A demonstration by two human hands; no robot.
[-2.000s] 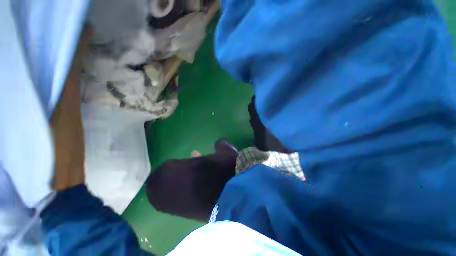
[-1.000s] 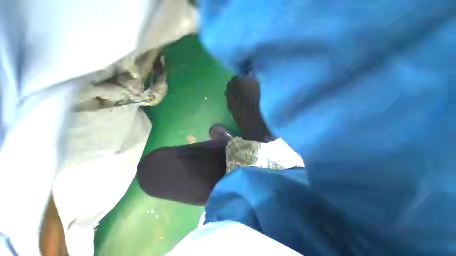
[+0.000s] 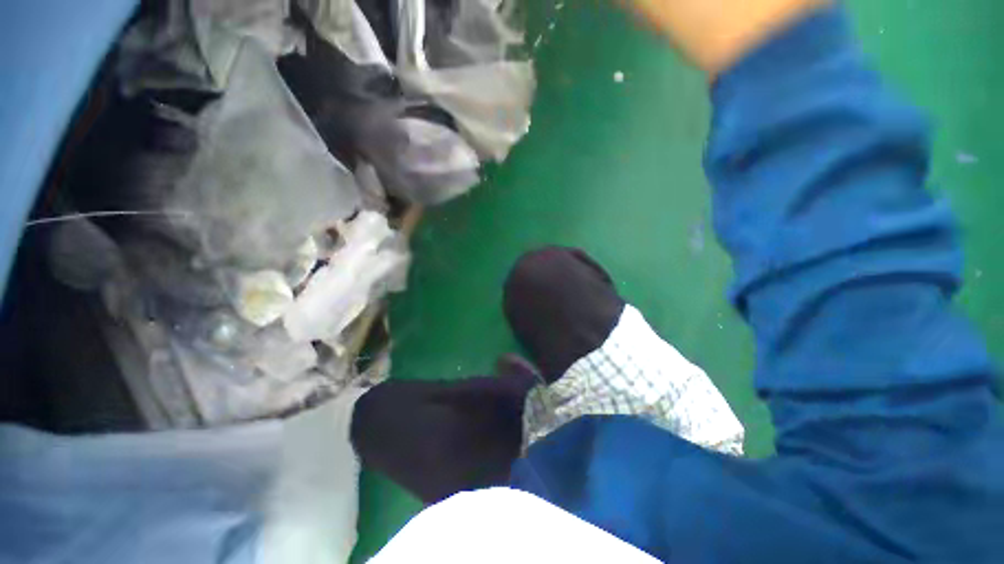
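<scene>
Wrapped fabric rolls or remnants (image 3: 264, 143) lie packed low at the left, crumpled grey-white plastic over dark cloth. Torn white plastic ends (image 3: 347, 275) stick out at their floor side. A pale blue-white cover sheet (image 3: 132, 485) hangs at the lower left, and more blue cloth hangs at the upper left edge. My right hand (image 3: 727, 22) is at the top edge, blurred and cut off, with the blue sleeve below it, apart from the rolls. Its fingers are out of the picture. My left hand is not in view.
The green floor (image 3: 617, 165) lies right of the rolls. My dark shoes (image 3: 440, 435) stand on it at the lower middle, one near the plastic ends. Checked trouser cloth (image 3: 650, 380) shows above them. A thin pale thread crosses the rolls at the left.
The cover sheet no longer hides most of the rolls, so more of them shows. My right sleeve now reaches to the top edge, with part of the hand visible. The left sleeve seen earlier is gone.
</scene>
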